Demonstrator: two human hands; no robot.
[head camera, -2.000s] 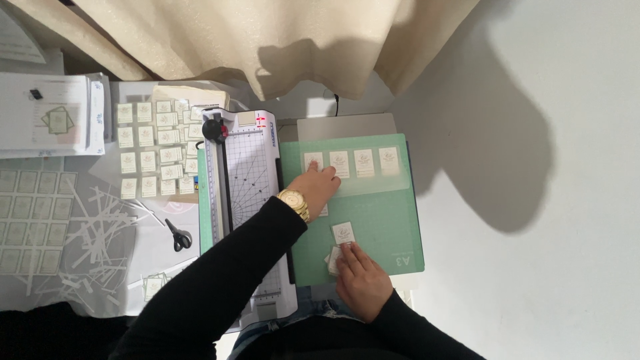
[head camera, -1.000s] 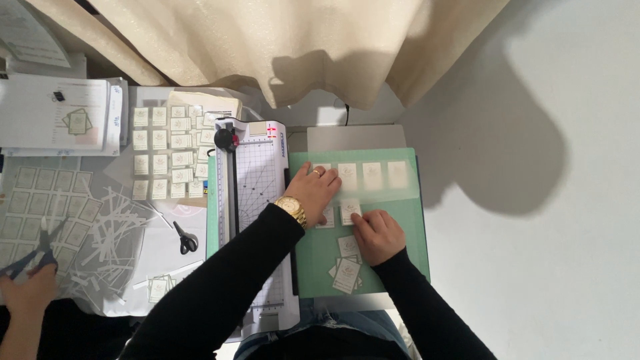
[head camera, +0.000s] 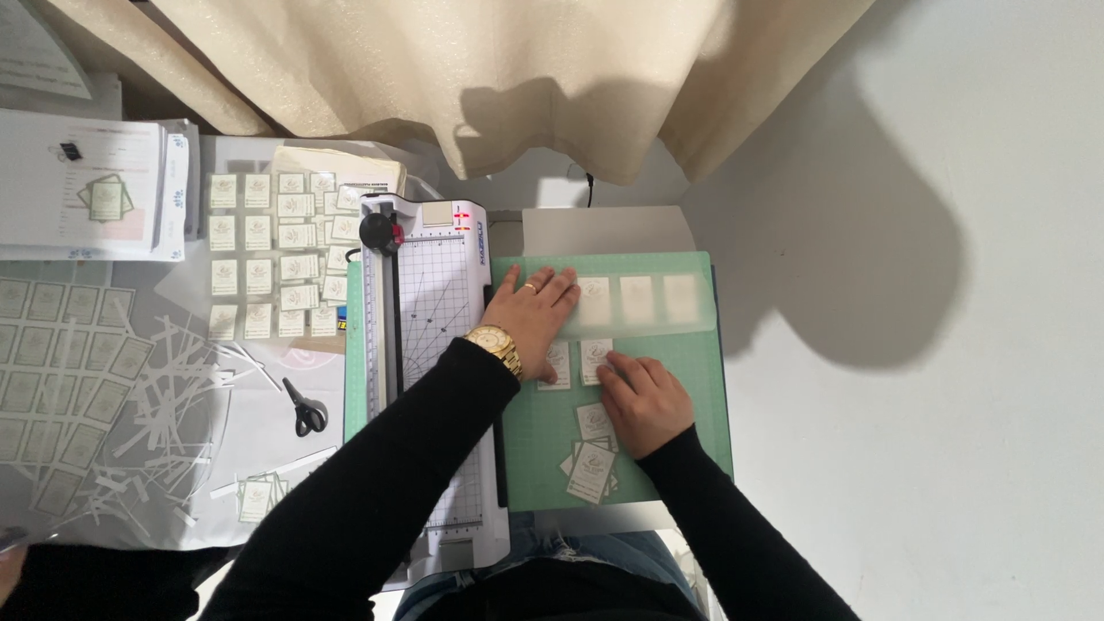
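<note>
My left hand (head camera: 533, 315) lies spread, palm down, at the left part of a translucent plastic film (head camera: 642, 321) on a green cutting mat (head camera: 561, 466). Several printed cards (head camera: 636, 299) show in a row beneath the film. Below that row, one card (head camera: 556, 366) lies partly under my left thumb. The fingertips of my right hand (head camera: 642, 401) touch the right edge of another card (head camera: 595, 360) beside it. Nearer me, a single card (head camera: 592, 421) lies above a loose pile of cards (head camera: 591, 473).
A paper trimmer (head camera: 444, 319) stands left of the mat, partly under my left forearm. Beyond it are rows of cards (head camera: 257, 276), black-handled scissors (head camera: 309, 414), paper strips (head camera: 164, 423), and papers with a binder clip (head camera: 69, 151). Another person's sleeve (head camera: 112, 573) is at lower left.
Since two seconds ago, my right hand has moved up from the loose pile, and a second card now lies in the lower row. The other person's hand and scissors have mostly left view.
</note>
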